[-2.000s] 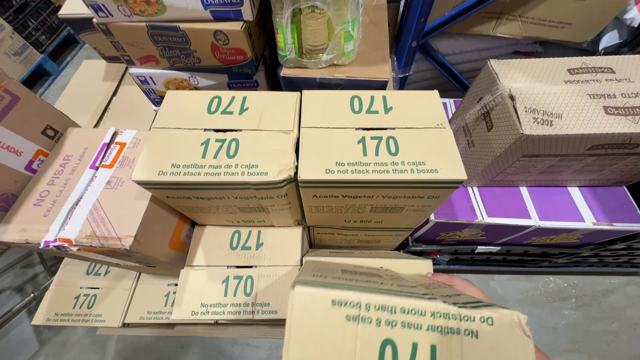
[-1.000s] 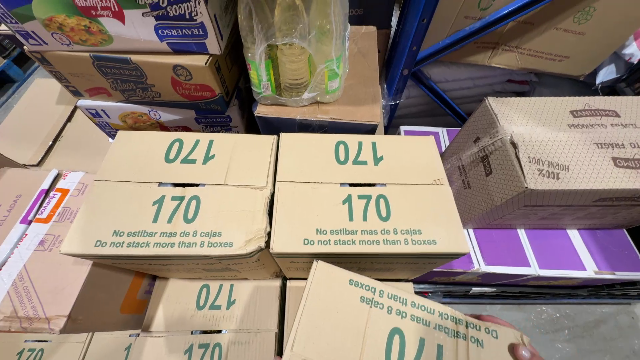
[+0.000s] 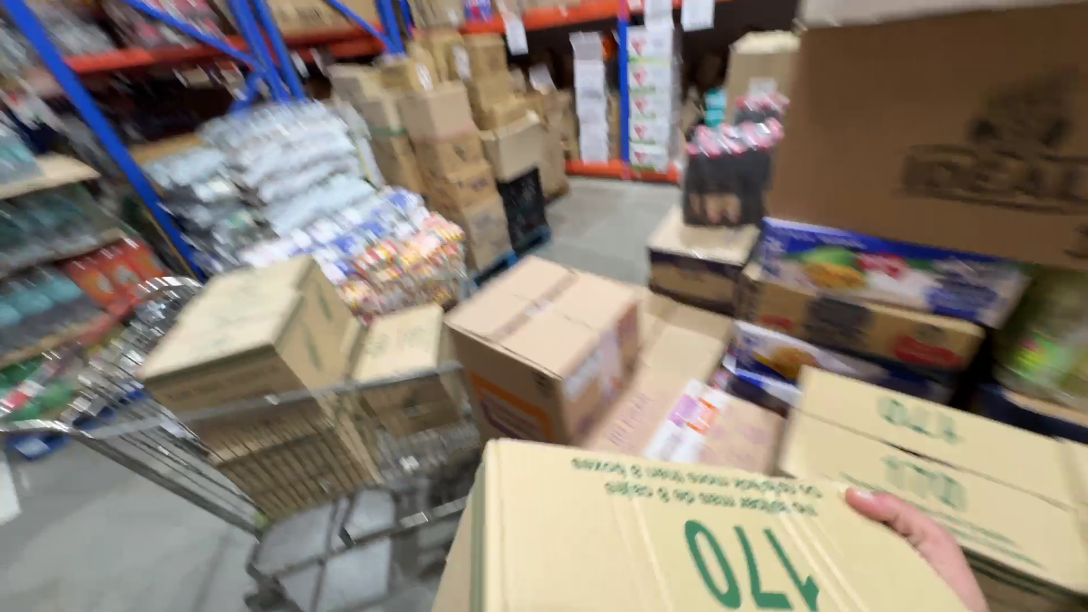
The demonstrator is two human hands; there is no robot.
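A tan cardboard box (image 3: 663,544) with green printing fills the bottom centre, close to me. My right hand (image 3: 918,535) grips it at its right edge, thumb along the top. My left hand is not visible; the box's left side and underside run out of the frame. Left of the box stands a metal shopping cart (image 3: 293,393), holding a similar green-printed box (image 3: 246,327) and, beside it, another carton (image 3: 398,344). At the right sits a matching box (image 3: 935,476) in the stack, just past my right hand.
Brown cartons (image 3: 544,319) stand between cart and stack. A large brown carton (image 3: 926,127) rises at the upper right above blue food boxes (image 3: 884,272). Bagged goods (image 3: 289,170) pile behind the cart beneath blue rack posts (image 3: 93,127). Grey floor (image 3: 595,212) shows farther back.
The view has swung strongly left, bringing the cart and aisle into sight. The held box has moved along with my right hand, away from the stack of matching boxes.
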